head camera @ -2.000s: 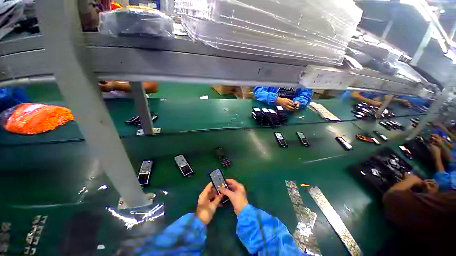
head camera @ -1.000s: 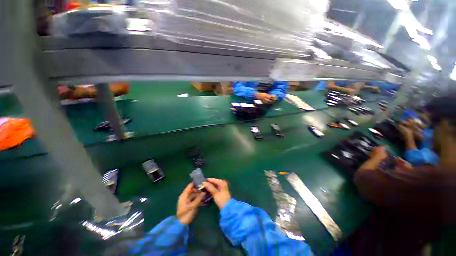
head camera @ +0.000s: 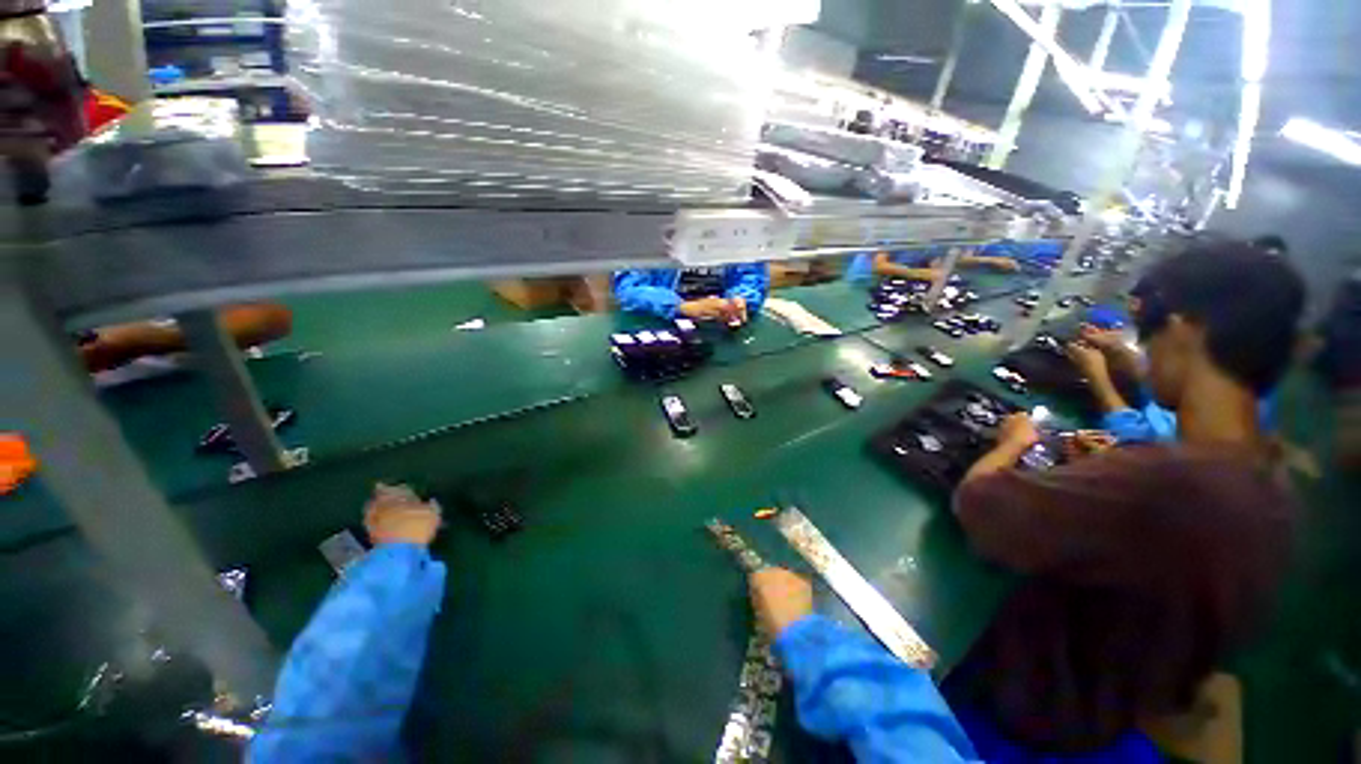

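My left hand (head camera: 403, 517) is blurred over the green belt at the left, beside a pale-screened phone (head camera: 342, 552); whether it holds anything is not clear. A dark part-built handset (head camera: 500, 518) lies to its right. My right hand (head camera: 781, 599) is low over the long patterned part strip (head camera: 751, 699) and covers its middle; its fingertips are hidden, so I cannot tell whether it grips the strip. A plain pale flat strip (head camera: 854, 585) lies to the right, with a small orange-tipped item (head camera: 767, 514) near its top.
A grey post (head camera: 142, 493) stands at the left, with shiny film at its foot. A grey shelf (head camera: 448, 246) with wrapped trays crosses above. More phones (head camera: 678, 414) lie further up the belt. A person in a brown top (head camera: 1134, 523) works by a black tray (head camera: 940, 436) at the right.
My hands have parted from the phone they held together. The left moved out left, the right moved right to the part strip. The held phone is no longer clearly visible. The view has turned right.
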